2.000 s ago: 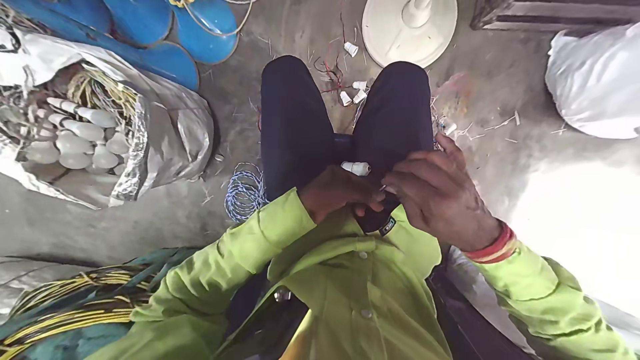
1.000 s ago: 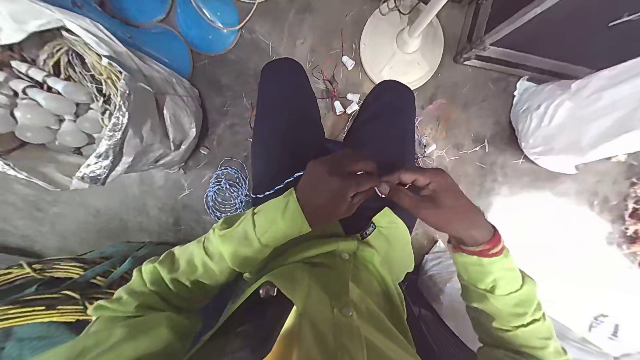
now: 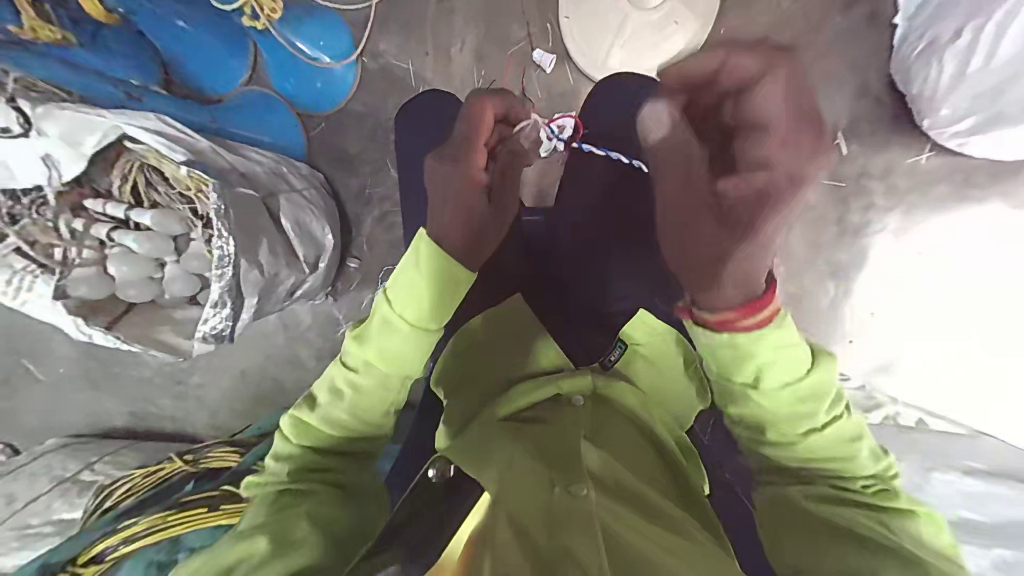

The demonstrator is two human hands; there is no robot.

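My left hand pinches a small white fitting, likely a lamp holder, above the gap between my knees. Red and pale wires loop around this fitting. A blue-and-white twisted wire runs from it to the right, and its far end lies near my right hand. My right hand, blurred and raised over the right knee, has curled fingers with the thumb apart; whether it holds the wire cannot be told.
A foil-like sack of white bulbs and wires stands at the left, below blue cylindrical containers. Yellow wire coils lie at lower left. A round cream base, a loose white fitting and a white sack are ahead.
My hands, together over my lap one second ago, are now apart. The right hand has risen away from the left, and the white fitting with its wires now shows at the left fingertips.
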